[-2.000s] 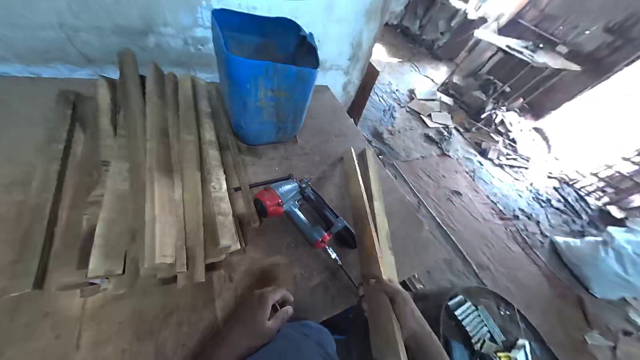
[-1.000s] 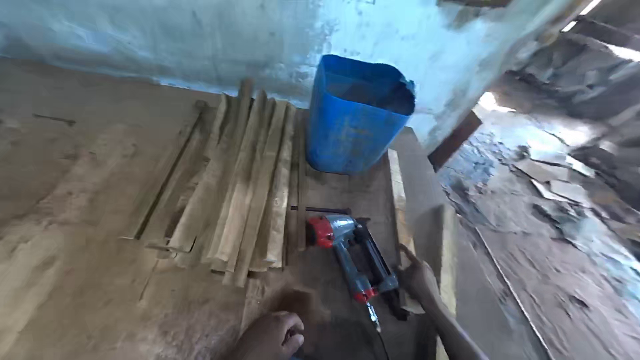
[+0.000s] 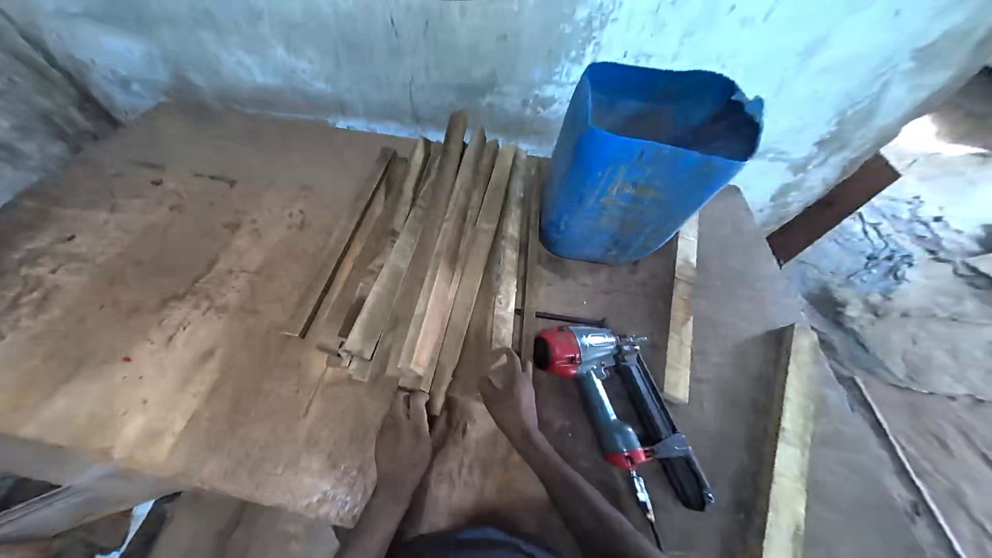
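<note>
Several sawn wooden strips [image 3: 434, 310] lie side by side, partly stacked, on a worn wooden table. My left hand [image 3: 404, 438] touches the near end of a strip in the middle of the pile; whether its fingers grip it is unclear. My right hand [image 3: 509, 394] is at the near end of a strip [image 3: 508, 271] on the pile's right side, fingers bent against it. Just right of that hand lies a red and grey pneumatic nailer [image 3: 601, 387] with a black magazine and an air hose fitting. A thin dark rod [image 3: 570, 318] lies beyond the nailer.
A cut-open blue plastic container [image 3: 643, 170] stands behind the nailer, near the wall. Two separate wooden strips, one [image 3: 682, 318] beside the nailer and another [image 3: 790, 442] farther right, lie near the table's right side. Bare tabletop [image 3: 194, 310] extends left of the pile.
My right hand has left the separate strips on the right and come to the pile. My left hand now reaches the pile's near ends. The view has swung left.
</note>
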